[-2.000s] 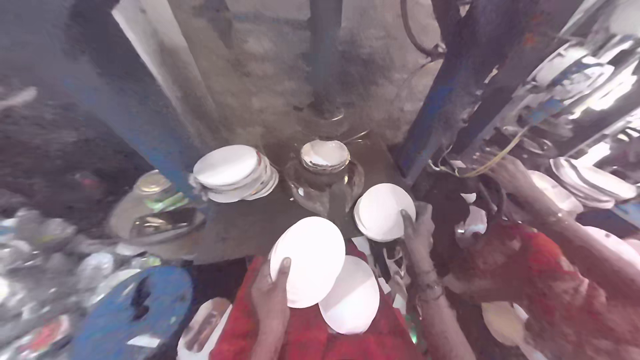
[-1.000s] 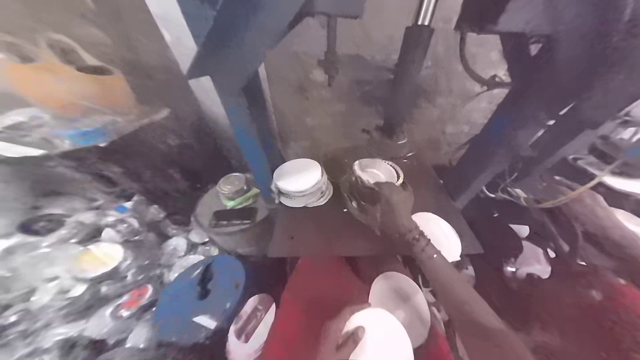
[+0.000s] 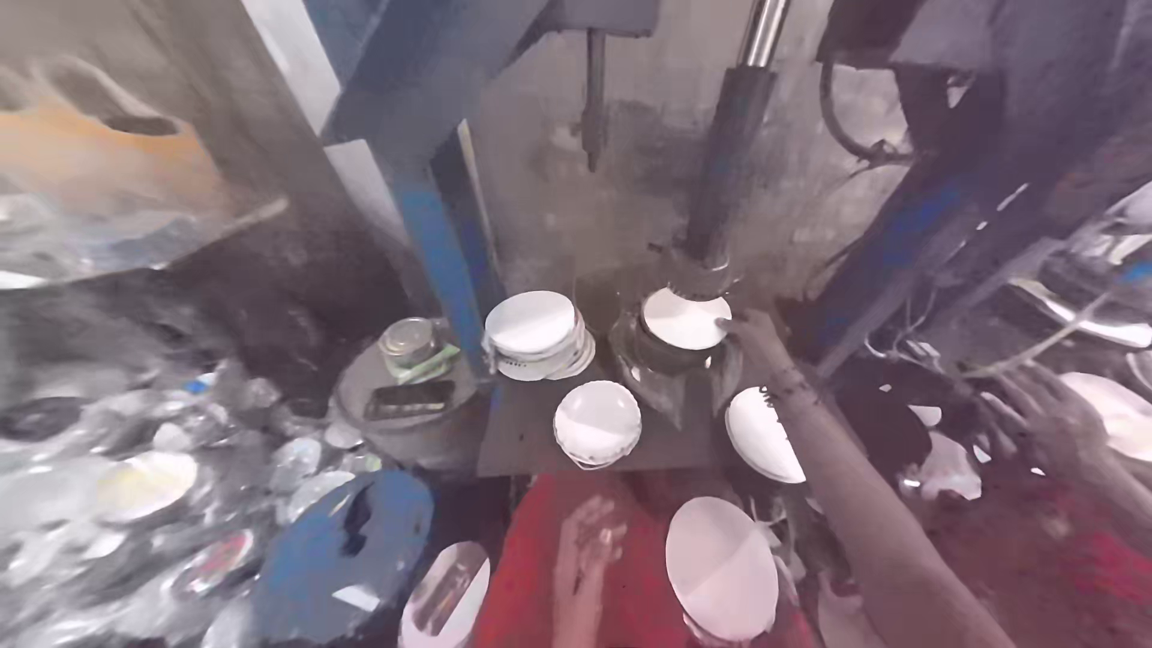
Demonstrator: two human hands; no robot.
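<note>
My right hand (image 3: 751, 331) reaches to the round metal mould (image 3: 677, 355) under the press ram (image 3: 711, 207), its fingers at the right rim of a flat white disc (image 3: 687, 322) that lies on the mould. My left hand (image 3: 594, 533) is blurred, low over the red cloth on my lap, with nothing visible in it. In front of the mould stands a shallow white bowl with a fluted rim (image 3: 598, 421). A stack of white plates (image 3: 533, 326) is left of the mould. More white discs lie at the table's right edge (image 3: 763, 436) and beside my lap (image 3: 722, 567).
At left, a round stand (image 3: 360, 423) holds a jar (image 3: 409, 340) and a dark phone-like object (image 3: 410, 400). A blue round lid (image 3: 346, 558) and a heap of clear plastic lie lower left. Blue press posts flank the table. Another person's hand (image 3: 1048, 418) is at right.
My right hand has gone from the fluted bowl in the mould to a flat disc there. A fluted bowl now stands on the table front. My left hand no longer holds the white discs.
</note>
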